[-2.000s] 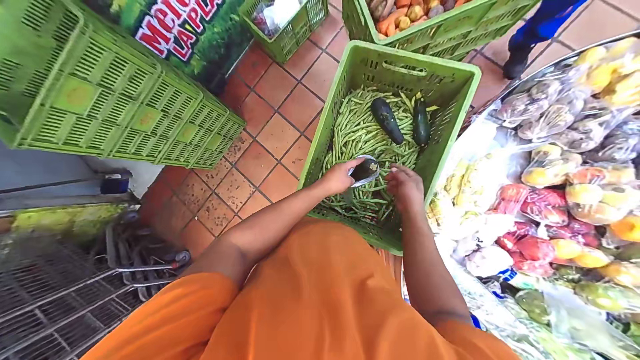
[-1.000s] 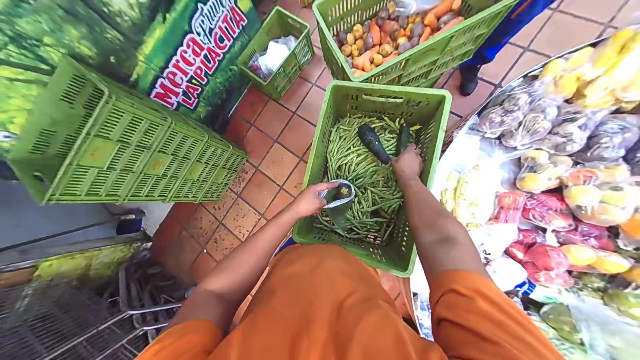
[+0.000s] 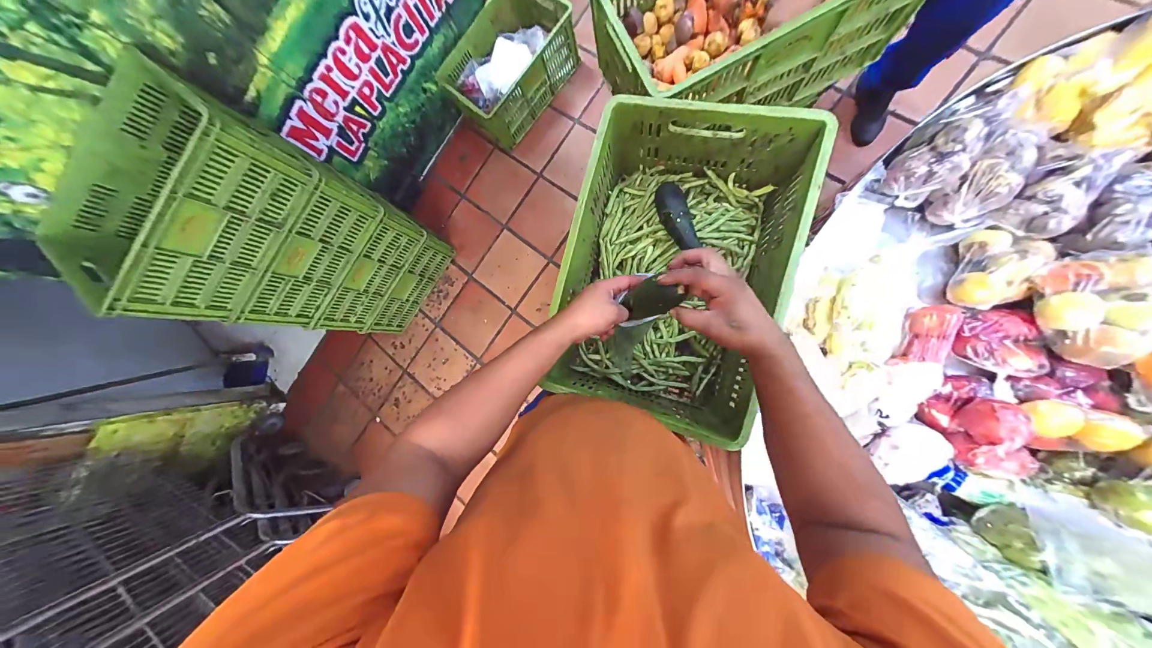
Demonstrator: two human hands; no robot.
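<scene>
A green plastic crate (image 3: pixel 814 180) in front of me holds many green beans (image 3: pixel 630 211). One dark green zucchini (image 3: pixel 675 214) lies on the beans near the crate's middle. Above the beans, my left hand (image 3: pixel 598 309) grips the rim of a clear plastic bag (image 3: pixel 624 346). My right hand (image 3: pixel 724 301) holds another dark green zucchini (image 3: pixel 652 298) at the bag's mouth, with one end toward my left hand. The fingers of both hands partly cover this zucchini and the bag's rim.
Stacked green crates (image 3: pixel 270 234) stand at left. A small crate (image 3: pixel 513 112) with plastic bags and a crate (image 3: pixel 765 81) of root vegetables are beyond. At right is a display of bagged produce (image 3: pixel 999 342). A person's leg (image 3: pixel 931 45) shows at the top right; metal racks (image 3: pixel 117 558) are lower left.
One second ago my right hand was at a zucchini on the crate's right side. It has come back toward my left hand with a zucchini, over the bag's mouth.
</scene>
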